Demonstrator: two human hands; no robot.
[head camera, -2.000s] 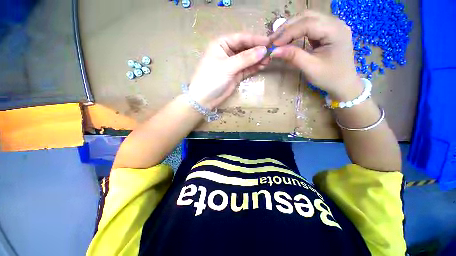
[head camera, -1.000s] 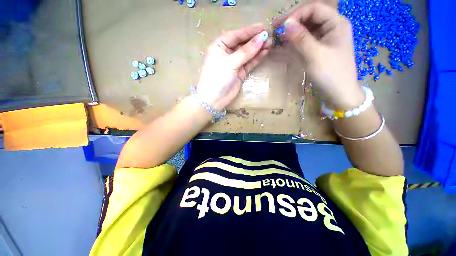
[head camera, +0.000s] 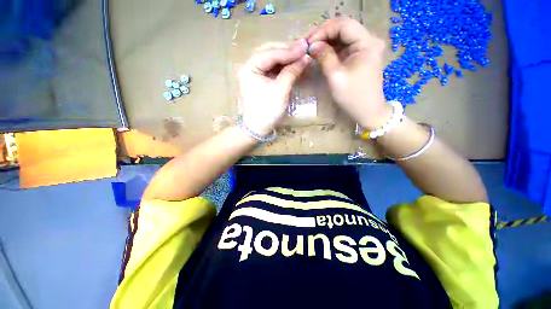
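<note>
My left hand (head camera: 266, 87) and my right hand (head camera: 356, 69) meet fingertip to fingertip above the brown table cover (head camera: 211, 66). Between the fingertips they pinch one small part (head camera: 309, 50), mostly hidden; its exact shape cannot be told. Several pale round parts (head camera: 176, 88) lie in a small cluster to the left of my left hand. A large loose pile of small blue plastic pieces (head camera: 441, 36) lies to the right of my right hand. Blue and white assemblies (head camera: 225, 8) lie at the far side, cut off by the top edge.
An orange bin (head camera: 66, 156) is at the left table edge, below a dark glossy surface (head camera: 54, 66). A deep blue bin (head camera: 531, 102) stands at the right edge. Clear tape (head camera: 303, 107) shines on the cover. Brown stains mark the near side.
My hands were apart a second ago, with a pale part in the left and a blue piece in the right; now they meet. My right hand has moved left. The view has shifted slightly.
</note>
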